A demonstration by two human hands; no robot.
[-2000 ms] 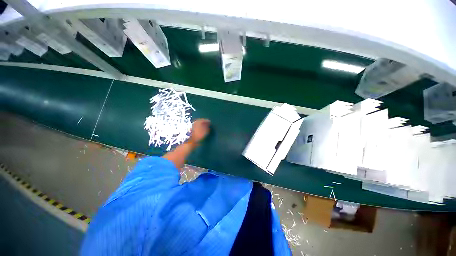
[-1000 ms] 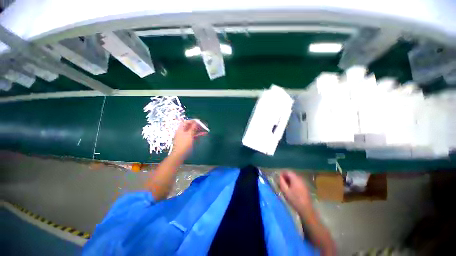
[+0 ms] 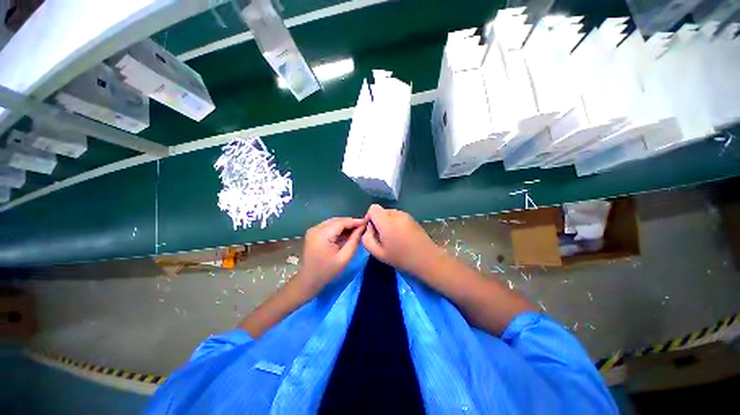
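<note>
My left hand (image 3: 329,247) and my right hand (image 3: 397,237) meet at the fingertips in front of the blue smock, near the bench edge. Their fingers are pinched together; anything between them is hidden or too small to tell. A white carton (image 3: 379,136) stands on the green bench just beyond my hands, its jagged flaps at the top end. A tangled pile of white strips (image 3: 251,182) lies on the bench, ahead and left of my hands.
A dense row of white cartons (image 3: 535,89) stands on the bench at right. Line cartons (image 3: 166,79) stand on the far belt at left, beneath the white shelf. An open brown carton (image 3: 535,243) lies below the bench at right. Small white scraps lie on the floor.
My left hand has moved from the strip pile, where it held a white strip, back to the body. My right hand has come in to meet it. The view has shifted.
</note>
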